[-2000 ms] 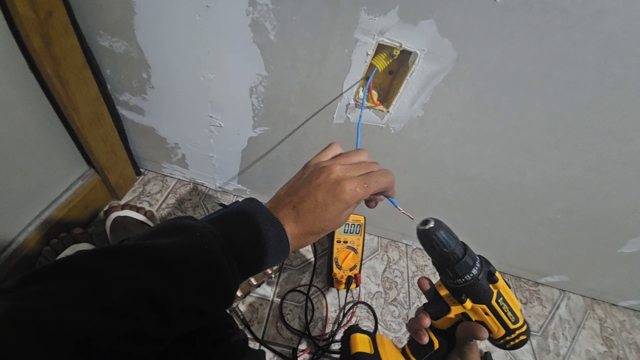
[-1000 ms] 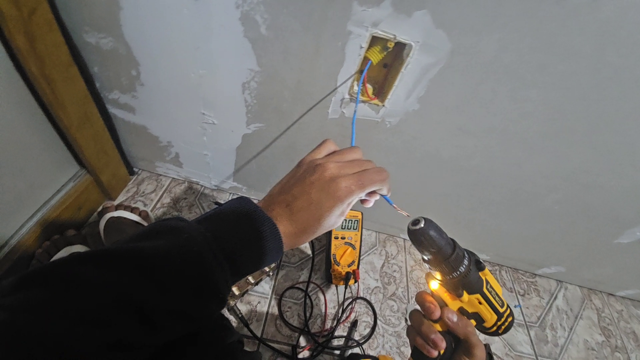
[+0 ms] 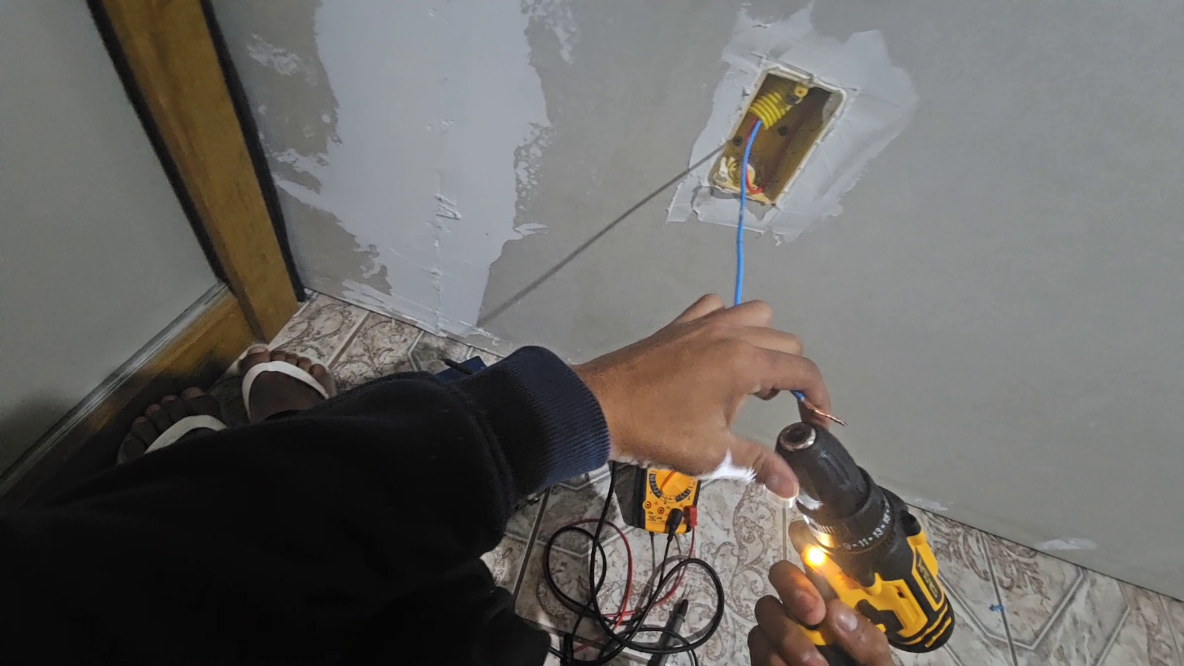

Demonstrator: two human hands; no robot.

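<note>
My left hand [image 3: 717, 388] holds the blue wire [image 3: 740, 231] near its stripped copper end, which pokes out past the index finger just above the drill chuck. The thumb reaches down beside the chuck. My right hand [image 3: 814, 620] grips a yellow and black cordless drill [image 3: 869, 546] at the lower right, its work light lit and its chuck pointing up with no bit showing. From a yellow corrugated conduit [image 3: 772, 106] in the open wall box [image 3: 800, 148] the blue wire runs down behind my left hand.
An orange multimeter [image 3: 668, 499] lies on the patterned tile floor, partly behind the left hand, with coiled black and red test leads [image 3: 638, 610] below it. A wooden door frame [image 3: 199, 139] stands at left, near two feet in white-strapped sandals [image 3: 277, 379].
My left hand has moved down to the chuck, and its thumb has spread away from the fingers. The drill's work light, dark two seconds ago, is lit.
</note>
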